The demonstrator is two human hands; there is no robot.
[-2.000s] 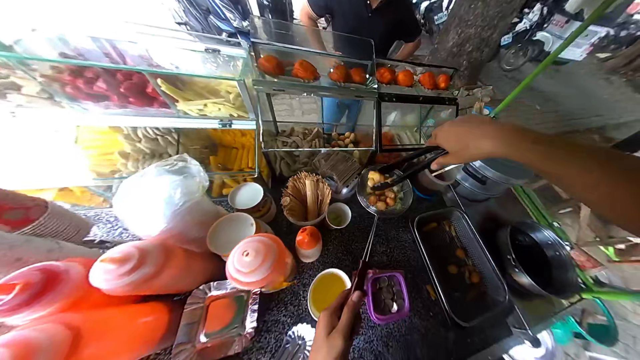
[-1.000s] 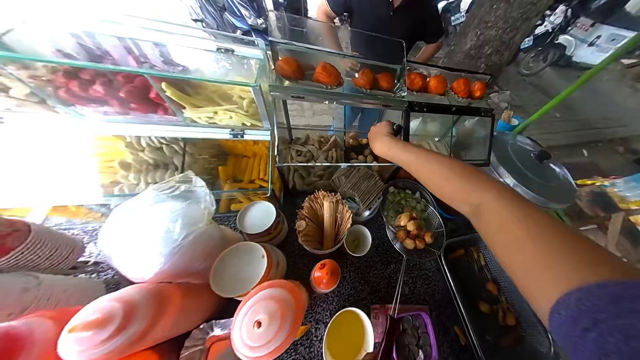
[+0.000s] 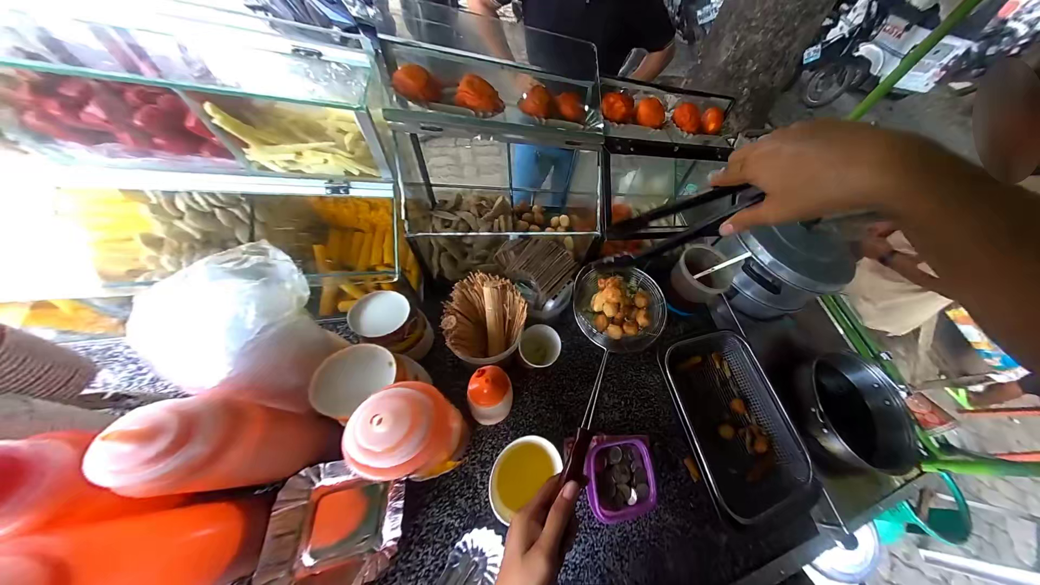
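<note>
My left hand [image 3: 543,532] grips the dark handle of a wire mesh skimmer [image 3: 620,309], which holds round golden fried balls [image 3: 617,307]. My right hand [image 3: 800,171] holds black tongs [image 3: 678,223] at the upper right, their tips pointing left, above and behind the skimmer. Whether the tips hold anything cannot be told. Below the skimmer, a bowl of yellow liquid [image 3: 524,478] and a purple container of coins [image 3: 621,479] flank its handle. A cup of wooden sticks [image 3: 485,315] stands left of the skimmer, beside a small cup [image 3: 539,345].
Glass cases [image 3: 496,191] of food line the back, with orange-coated items [image 3: 479,93] on top. On the right are a perforated tray [image 3: 738,426], a dark pot [image 3: 857,413] and a lidded pot [image 3: 792,260]. Squeeze bottles [image 3: 211,447] fill the left. A person [image 3: 597,36] stands behind the cases.
My right hand has moved from the glass case back to the right, with the tongs now plainly visible. The skimmer's contents look fuller than one second ago.
</note>
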